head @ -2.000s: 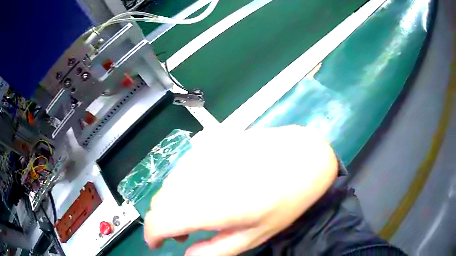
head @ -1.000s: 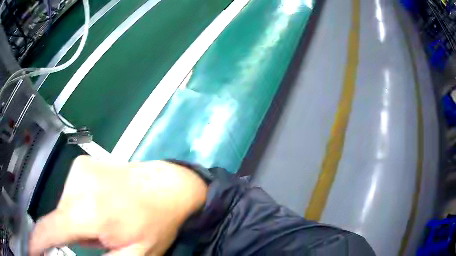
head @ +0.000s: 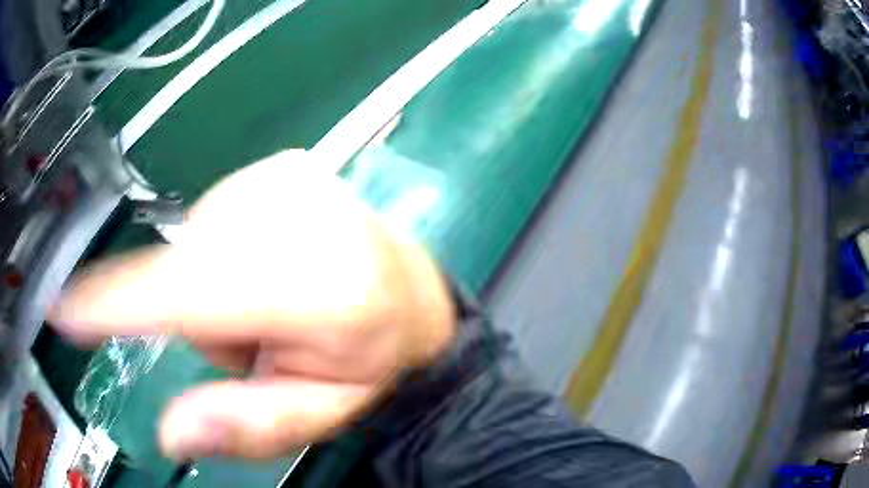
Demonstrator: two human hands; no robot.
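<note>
My right hand (head: 286, 305) reaches in from the lower right, blurred and overexposed, in a dark sleeve. Its index finger points left and the thumb is apart below it. Nothing shows between them; the other fingers are curled and partly hidden. A crinkled clear plastic bag (head: 107, 381) lies left of the thumb, below the index finger, on a green surface, partly covered by the hand. A small dark thing lies below the thumb, too blurred to name. My left hand is out of the picture.
A green conveyor belt (head: 276, 95) runs between white rails. A metal bracket (head: 157, 210) sits at a rail corner. A red button (head: 76, 478) and red-brown bar (head: 34, 443) are at lower left. A teal bench edge (head: 515, 124) borders the grey floor with its yellow line (head: 657, 229).
The view swung right by one second ago, then slightly back left. Since then my right hand has shifted up and right in the picture, its thumb now showing apart. The plastic bag shows again.
</note>
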